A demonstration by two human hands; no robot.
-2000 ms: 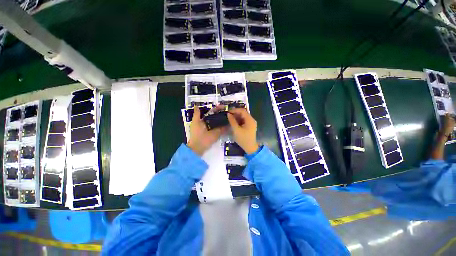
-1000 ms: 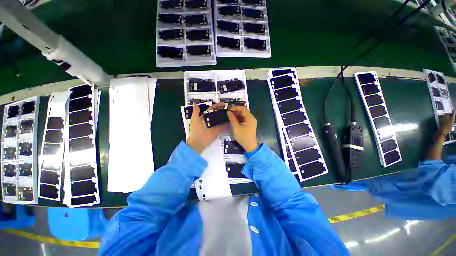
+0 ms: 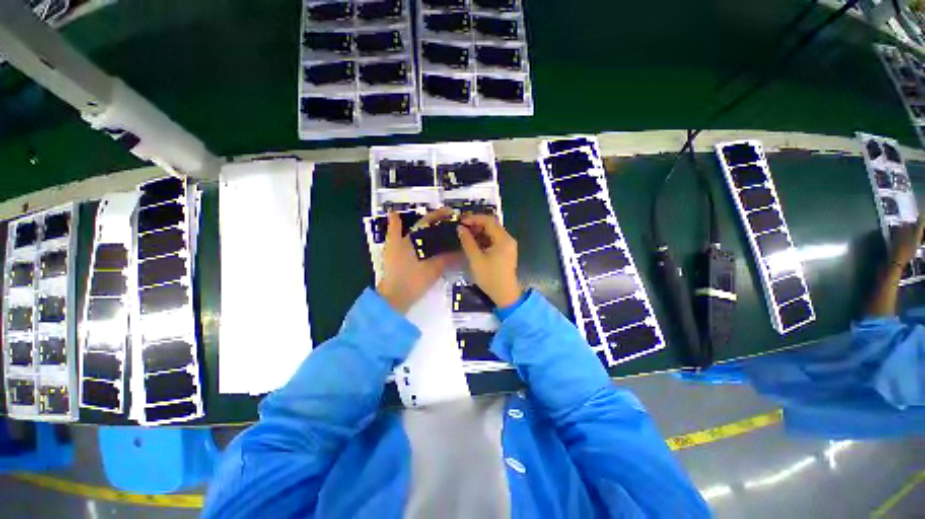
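A dark electronic module (image 3: 436, 239) with small gold spots is held over the work tray (image 3: 466, 154). My left hand (image 3: 406, 266) grips its left side. My right hand (image 3: 492, 261) has its fingertips on its right end; whether they hold a separate film cannot be told. The white tray holds dark modules in two columns, partly hidden by my hands. A white release liner (image 3: 436, 350) lies over the tray's lower left, below my hands, with small dark marks at its lower left edge.
White sheet stack (image 3: 264, 274) lies left; sticker sheets (image 3: 168, 304) and a module tray (image 3: 41, 314) farther left. More sticker sheets (image 3: 600, 253) and a corded black device (image 3: 717, 304) lie right. Module trays (image 3: 360, 130) stand on the green strip behind. Another person's hand (image 3: 901, 258) is far right.
The trays on the green strip behind have shifted left. My hands stay in nearly the same place around the module, with a slight change in its tilt.
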